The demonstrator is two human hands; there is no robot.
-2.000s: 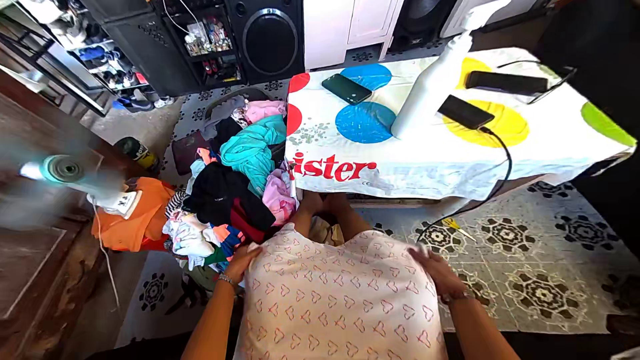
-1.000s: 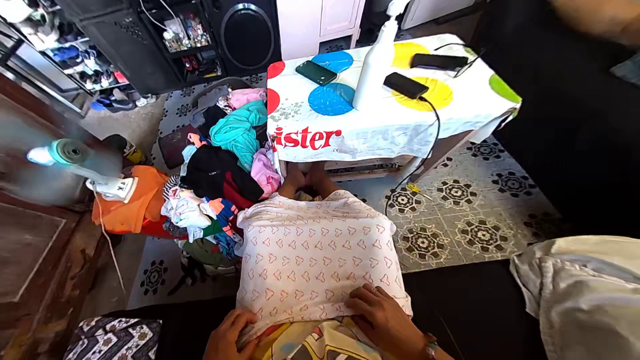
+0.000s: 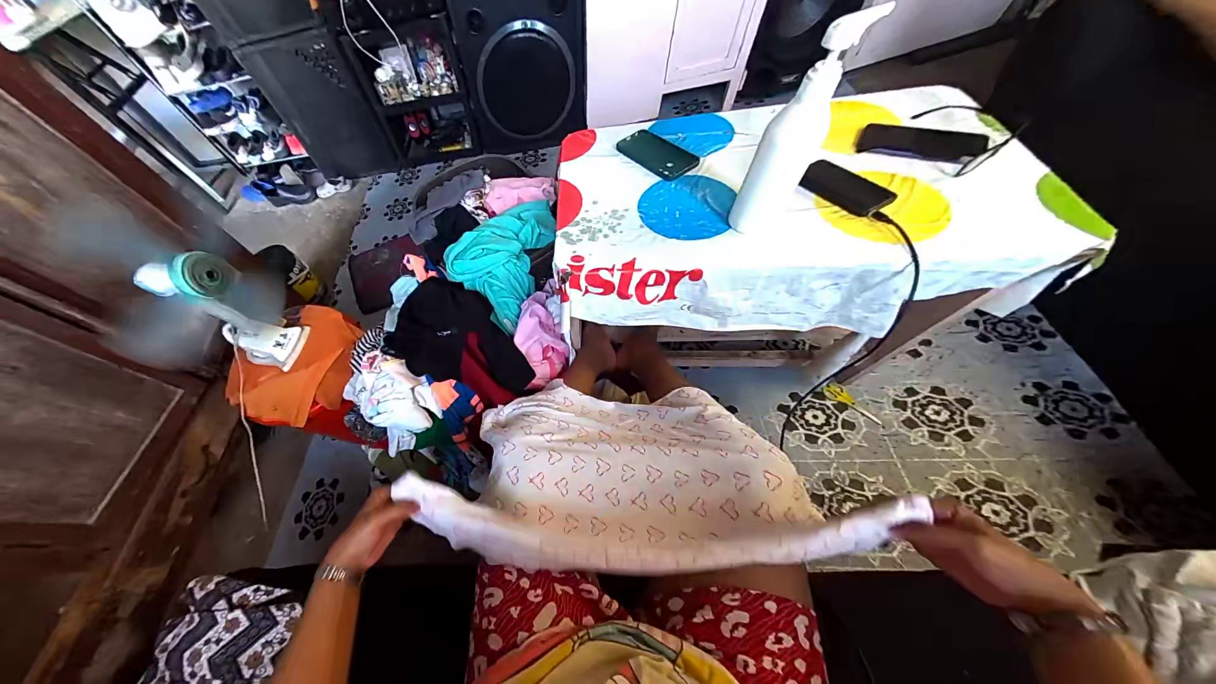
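Note:
A white cloth garment with a small pink-red heart-like print [image 3: 646,465] lies over my lower legs, its near edge lifted and stretched in a sagging band across my lap. My left hand [image 3: 370,532] grips the left end of that edge. At the right end, my right hand [image 3: 959,546] pinches the other corner, slightly blurred. Beneath the raised edge show red patterned shorts [image 3: 741,617]. A heap of mixed clothes [image 3: 456,332] in black, teal, pink and white lies on the floor left of my legs.
Ahead stands a low table with a Twister sheet [image 3: 741,275], bearing a white spray bottle [image 3: 784,142], several phone-like devices and a cable. A small fan [image 3: 204,275] blurs at left beside orange cloth [image 3: 304,370]. Folded pale cloth [image 3: 1159,608] lies at right, patterned cloth [image 3: 228,632] at left.
My hands have moved from close together on the garment near my lap to wide apart, lifting its near edge. The red shorts now show below it. The view has shifted.

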